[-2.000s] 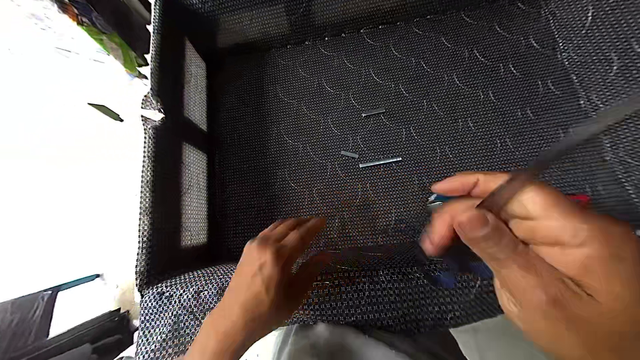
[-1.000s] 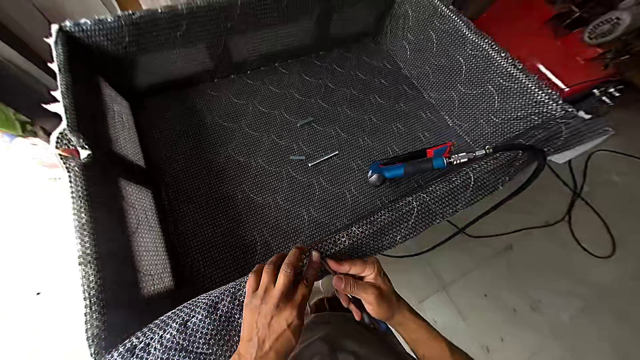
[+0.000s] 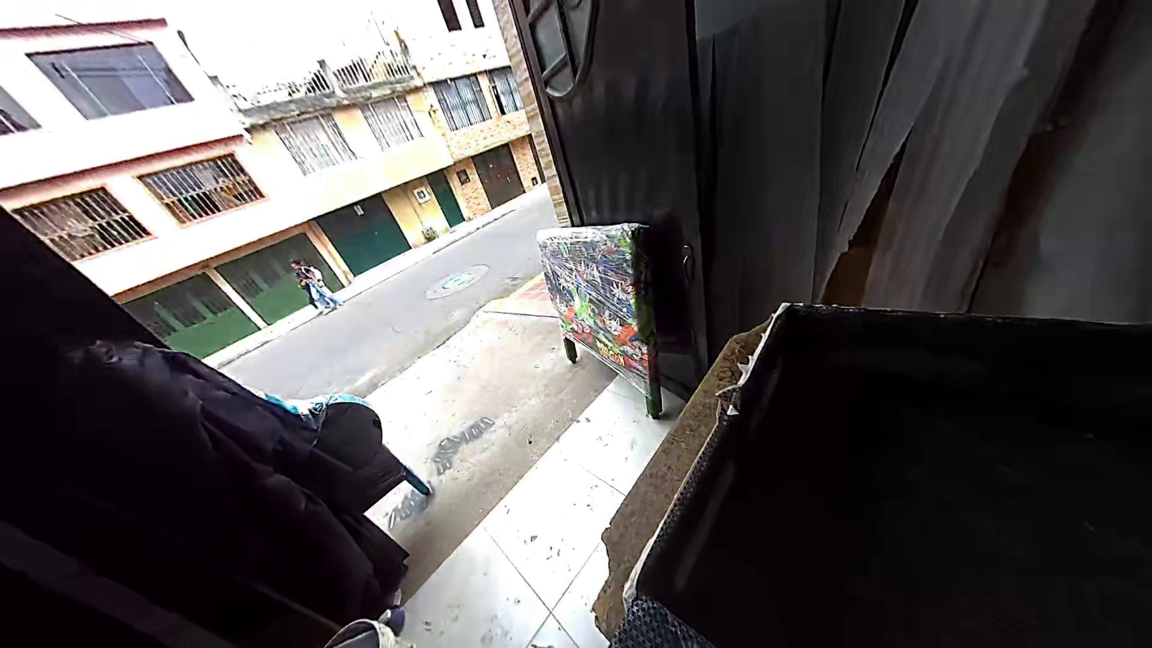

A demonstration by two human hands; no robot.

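Neither my left hand nor my right hand is in the picture. The upholstered frame (image 3: 684, 504), a box shape with woven dark fabric along its edge, fills the lower right. Its inside is very dark, so nothing lying in it can be made out. Ragged pale material shows along its left rim. The air tool seen earlier is out of view.
A plastic-wrapped, colourfully patterned furniture piece (image 3: 598, 301) stands by the dark metal door (image 3: 630, 135). Dark draped material (image 3: 207, 468) covers the lower left. White floor tiles (image 3: 540, 540) meet the pavement; people (image 3: 315, 286) are across the street (image 3: 378, 337).
The view has swung far left to the open doorway and street. Both hands, at the fabric edge one second ago, have left the view.
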